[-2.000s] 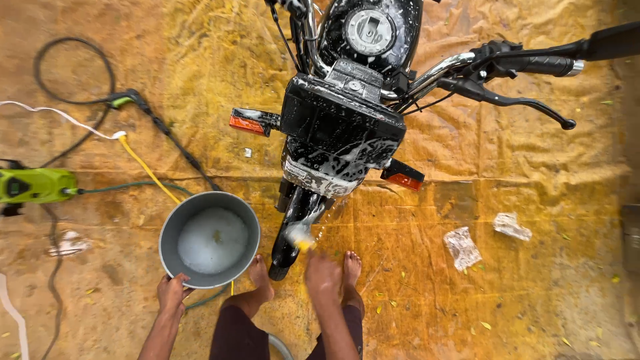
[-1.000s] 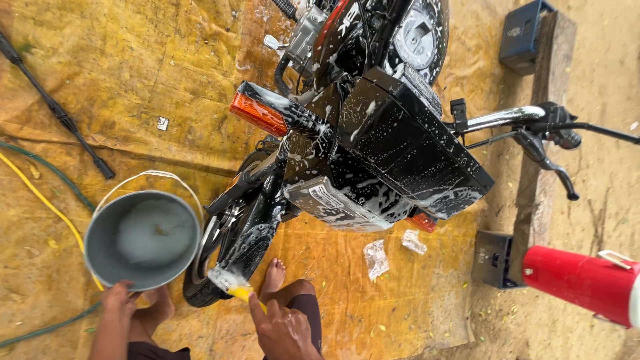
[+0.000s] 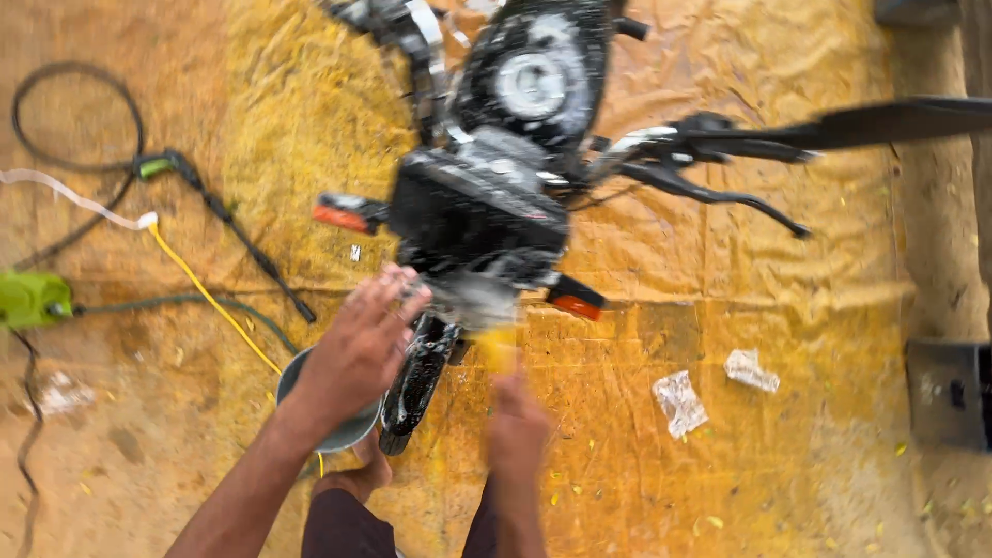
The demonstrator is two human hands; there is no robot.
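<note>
A black motorcycle, streaked with white suds, stands upright in the middle, its front toward me. My right hand grips the yellow handle of a brush; the brush end is blurred against the lower front of the headlamp cowl. My left hand is spread with nothing held, fingertips at the cowl's left lower edge. Below that hand, partly hidden by it and the forearm, is a grey bucket. The front mudguard shows between the hands. Orange turn signals stick out on both sides.
A yellow-brown tarpaulin lies under the motorcycle. At left are a green pressure washer, its spray lance, a black hose and a yellow cord. Crumpled wrappers lie at right, near a dark crate.
My left hand has let go of the bucket's rim and moved to the cowl. The brush has gone from the front wheel area up to the cowl's lower front. The view has shifted strongly.
</note>
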